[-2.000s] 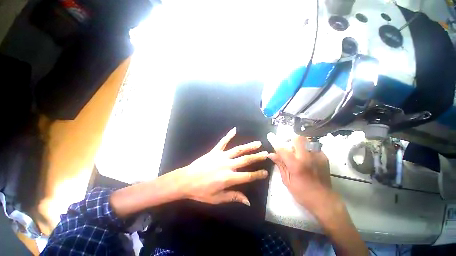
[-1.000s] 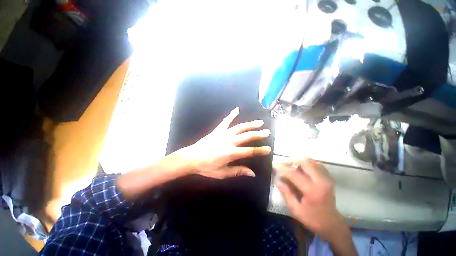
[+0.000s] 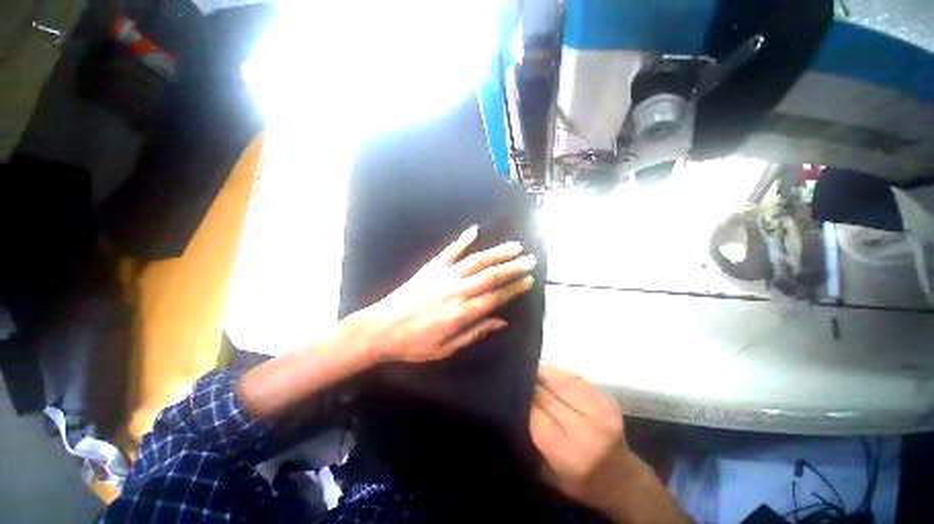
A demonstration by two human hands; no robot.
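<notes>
A dark fabric piece (image 3: 420, 194) lies on the white sewing machine table, its right edge at the presser foot and needle area (image 3: 535, 189). My left hand (image 3: 440, 307) lies flat on the fabric, palm down, fingers apart, pointing toward the right edge. My right hand (image 3: 576, 435) is at the table's front edge, its fingers closed on the right edge of the fabric; the fingertips are partly hidden. The sewing machine head (image 3: 614, 92) stands above and right of the fabric. Glare hides the far end of the fabric.
A pale ring-shaped roll (image 3: 735, 249) sits on the bed under the machine arm. Dark garments (image 3: 174, 154) are heaped at the left beside orange-brown wood (image 3: 195, 307). White scraps (image 3: 97, 450) hang at the lower left. Black cables (image 3: 819, 486) show below the table at the lower right.
My right hand has moved down and left from beside the needle, over the machine bed, to the fabric's near right edge and taken hold. My left hand stays on the fabric. The view has shifted.
</notes>
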